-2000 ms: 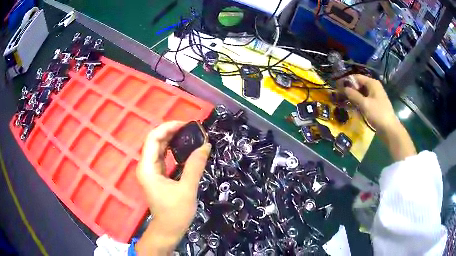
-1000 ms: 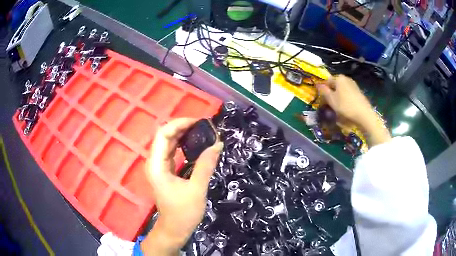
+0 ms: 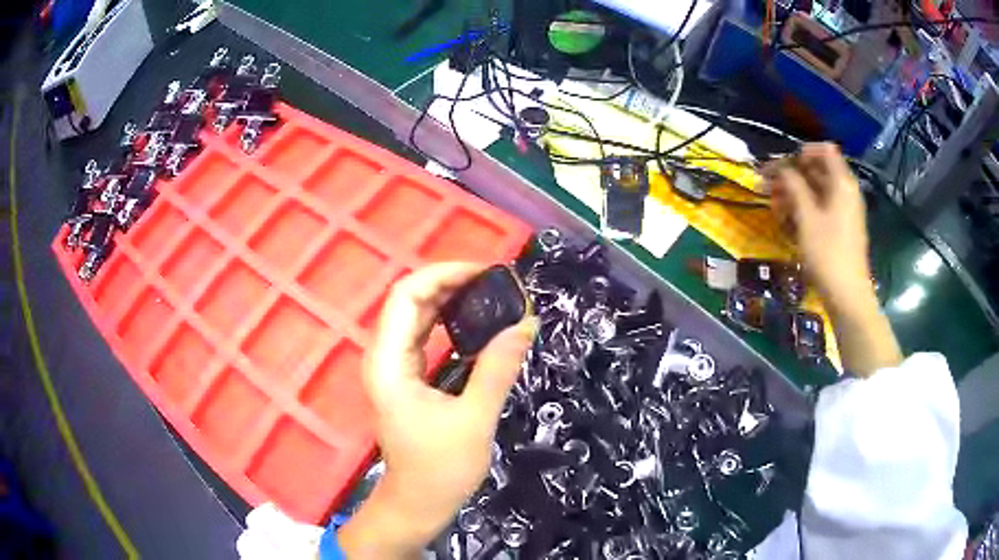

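My left hand [image 3: 438, 383] holds a dark rounded-square watch [image 3: 485, 311] by its edges, above the right rim of the red foam tray [image 3: 254, 287]. My right hand [image 3: 822, 208] is raised over the right part of the yellow sheet [image 3: 718, 222]. Its fingers are bent and blurred, with something dark at the fingertips; whether it grips this is unclear. Several dark watch units [image 3: 808, 335] lie on the sheet below my right hand. Black cords [image 3: 613, 137] run across the sheet.
A large heap of black spring clamps [image 3: 613, 416] lies right of the tray. More clamped units [image 3: 140, 164] stand along the tray's far left edge. A metal rail [image 3: 362, 120] runs between tray and yellow sheet. Blue sticks [image 3: 444, 48] and a white box [image 3: 101, 68] lie farther back.
The view has shifted, so the tray and heap appear farther right. My right hand first moved down and left over the units, then back up and right. My left hand still holds the watch.
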